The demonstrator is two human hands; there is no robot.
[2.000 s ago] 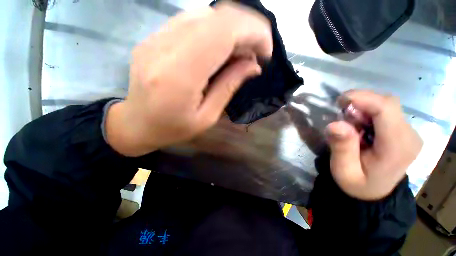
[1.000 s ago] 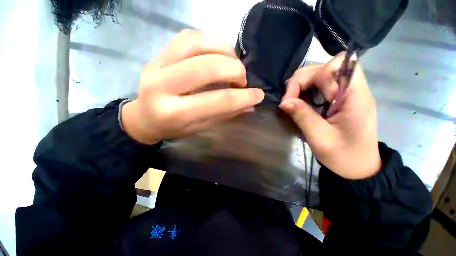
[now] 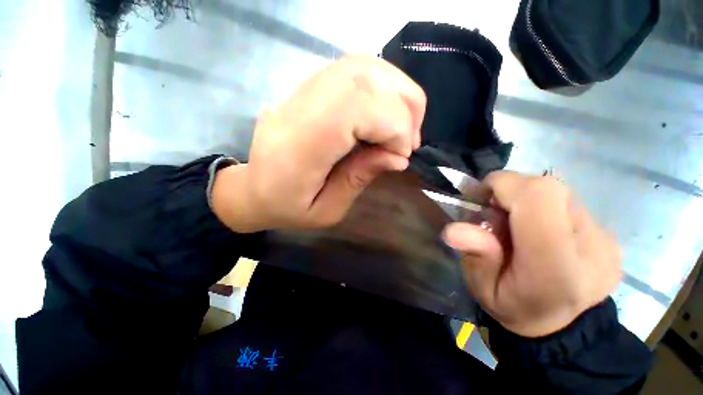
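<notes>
A black zippered pouch point(image 3: 455, 96), with ragged raw edges and a curved line of silvery zipper teeth near its top, lies in front of me on the metal tabletop. My left hand point(image 3: 339, 146) pinches the pouch's lower left edge between thumb and fingertips. My right hand point(image 3: 536, 247) is closed round the thread snips point(image 3: 455, 199). Their pointed silver blades show, spread apart, at the pouch's lower edge. The handles are mostly hidden in my palm.
Another black pouch point(image 3: 586, 38) with a zipper line lies at the upper right. A tangled black thread heap point(image 3: 116, 11) is at the upper left edge. The shiny tabletop point(image 3: 193, 100) has small dark bits on it. Part of a brown box shows at the lower right.
The snips, pointing up in my right hand a second ago, now point left with blades at the pouch edge. My right fingers have left the pouch. My left hand has curled and risen slightly.
</notes>
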